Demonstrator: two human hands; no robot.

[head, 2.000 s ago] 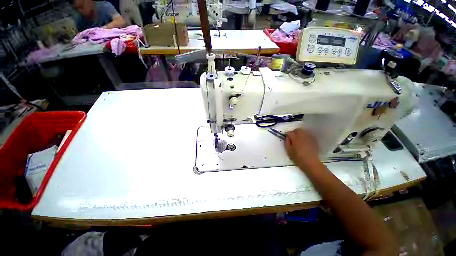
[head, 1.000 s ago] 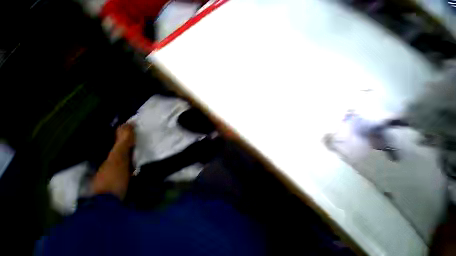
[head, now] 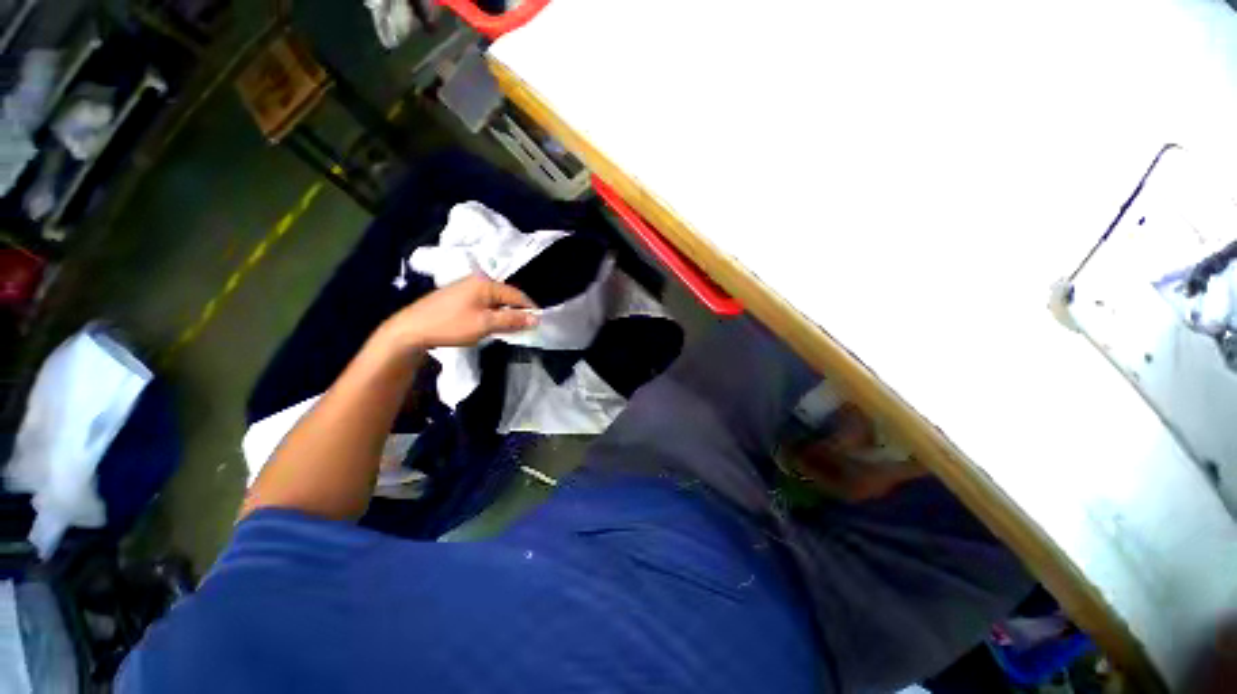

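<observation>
My left hand [head: 472, 312] reaches down beside my lap with its thumb and fingers closed on the edge of a white panel [head: 573, 315]. The panel is joined to or lies against dark body fabric [head: 638, 355], bunched in a black and white heap left of the table. My right hand is not clearly in view; only a dark blurred patch shows at the lower right corner. The needle plate and bed [head: 1153, 292] of the sewing machine show at the right edge, with the presser foot area cut off.
The white table [head: 868, 203] with its wood-coloured edge runs diagonally across the right. A red basket rim [head: 499, 16] is at the top. More white and dark cloth [head: 82, 414] lies at the far left. A yellow line marks the floor.
The view has swung from the machine down to the left of the table. My left hand has come into view and now holds the white panel. The right hand has left the machine bed view.
</observation>
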